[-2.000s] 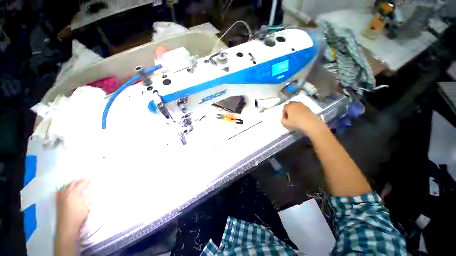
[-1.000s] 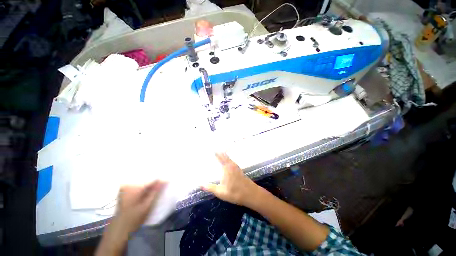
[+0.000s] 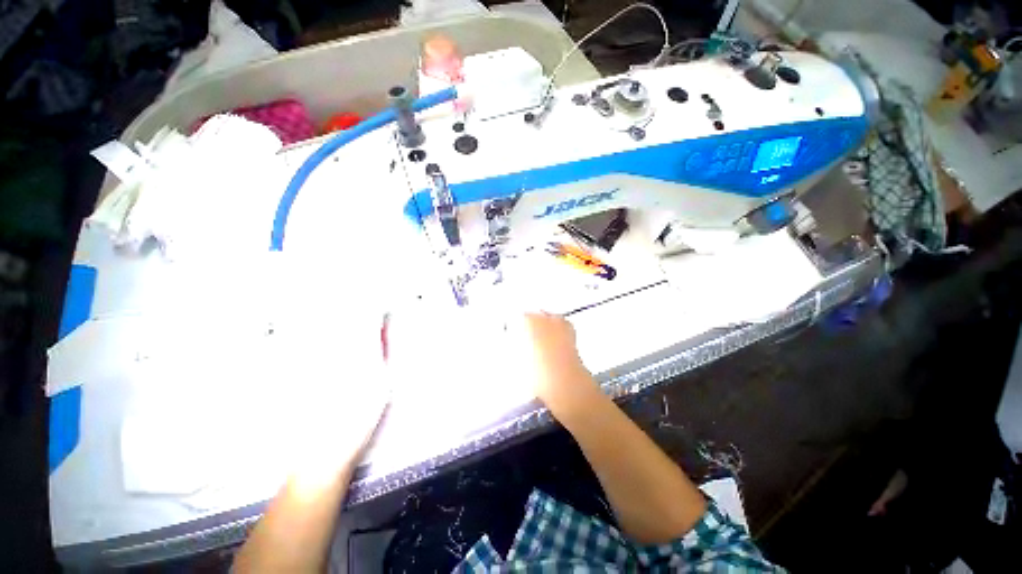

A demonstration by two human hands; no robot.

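A white fabric piece [image 3: 460, 364] lies between my hands on the table, in front of the presser foot [image 3: 476, 271]. It is overexposed and its edges blend into the table. My left hand [image 3: 361, 392] is at its left side, with the fingers partly washed out by glare. My right hand [image 3: 555, 350] is at its right side with curled fingers. Both hands appear to hold the piece; the exact finger contact is hard to see. The white and blue sewing machine [image 3: 661, 157] stands behind them with its screen lit. It cannot be told whether fabric is under the foot.
Orange and black thread snips [image 3: 583, 261] lie under the machine arm beside a dark flat object [image 3: 613, 230]. A crumpled white pile [image 3: 202, 185] is at the back left, near the blue tube [image 3: 308, 168]. A folded white piece [image 3: 740, 269] lies at the right. A beige bin [image 3: 347, 70] stands behind.
Since one second ago, my left hand has moved forward and right with the white piece from the front edge. My right hand has moved up and right, nearer the presser foot, and its fingers have curled.
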